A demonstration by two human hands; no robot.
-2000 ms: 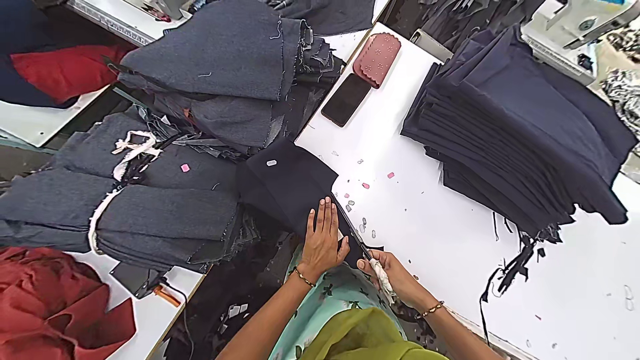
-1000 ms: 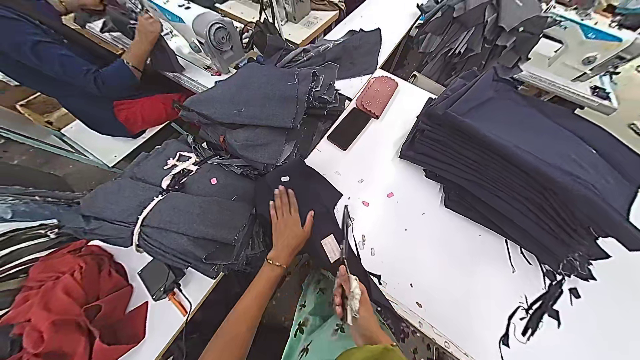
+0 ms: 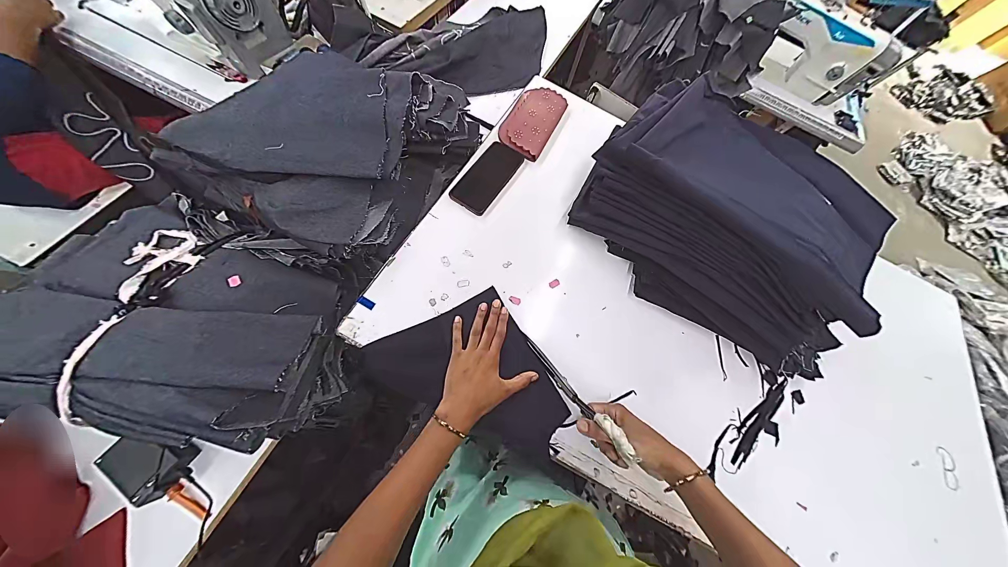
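Observation:
My left hand (image 3: pixel 479 370) lies flat, fingers spread, on a dark navy fabric piece (image 3: pixel 409 339) at the near edge of the white table. My right hand (image 3: pixel 630 441) grips the cloth-wrapped handle of a pair of scissors (image 3: pixel 557 376), whose blades point up and left along the fabric's right edge. Whether the blades are parted cannot be told. Part of the fabric hangs off the table toward my lap. A thick stack of navy fabric pieces (image 3: pixel 732 205) stands to the right, with loose threads and scraps (image 3: pixel 760 429) at its near end.
A black phone (image 3: pixel 487 178) and a pink case (image 3: pixel 534 122) lie on the table (image 3: pixel 850 409) beyond my hands. Tied grey fabric bundles (image 3: pixel 197 339) lie to the left. Sewing machines (image 3: pixel 835 47) stand behind. At the upper left, a co-worker's hand (image 3: pixel 25 27) shows.
The fabric under my left hand has a different position, its corner now pointing away over the white table. The pale label seen on it one second ago no longer shows.

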